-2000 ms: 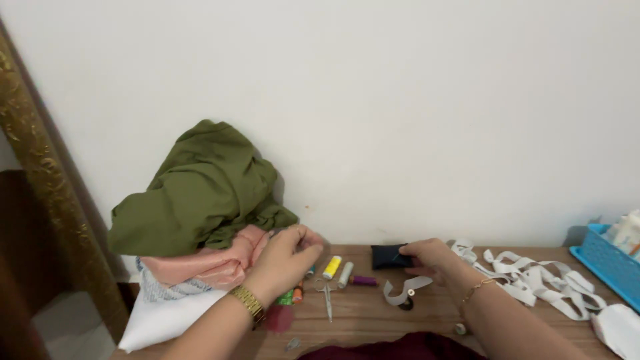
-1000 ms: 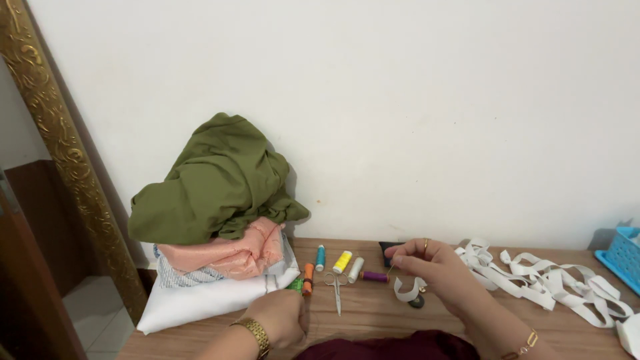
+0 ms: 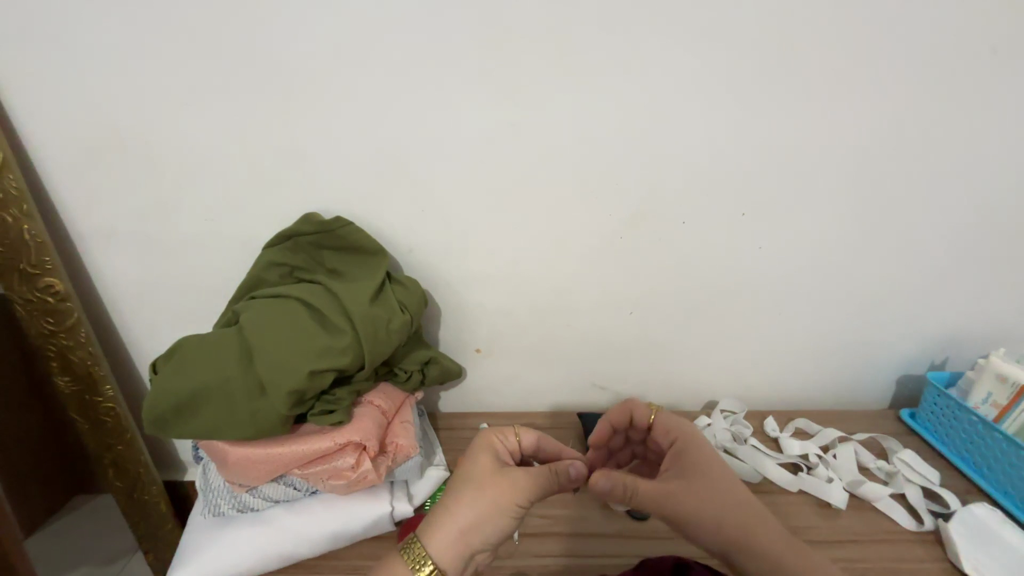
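My left hand (image 3: 512, 488) and my right hand (image 3: 656, 472) meet fingertip to fingertip over the wooden table, each with thumb and forefinger pinched. What they pinch is too small to tell; a fine thread-like line shows near the left fingertips. Behind the right fingers lies a dark pouch-like thing (image 3: 588, 422), mostly covered. Part of the small scissors (image 3: 516, 538) shows beneath my left hand, and the thread spools are largely hidden. Dark red fabric (image 3: 672, 566) lies at the bottom edge.
Green cloth (image 3: 312, 328) tops folded pink fabric (image 3: 360, 448) and white fabric (image 3: 304, 532) at the left. Tangled white elastic (image 3: 840, 464) and a blue plastic basket (image 3: 972, 440) sit right. A carved gold frame (image 3: 64, 344) leans at far left, and a wall stands behind.
My left hand has moved from beside the spools to my right hand, and their fingertips are now together. The spools seen earlier are mostly covered by the hands.
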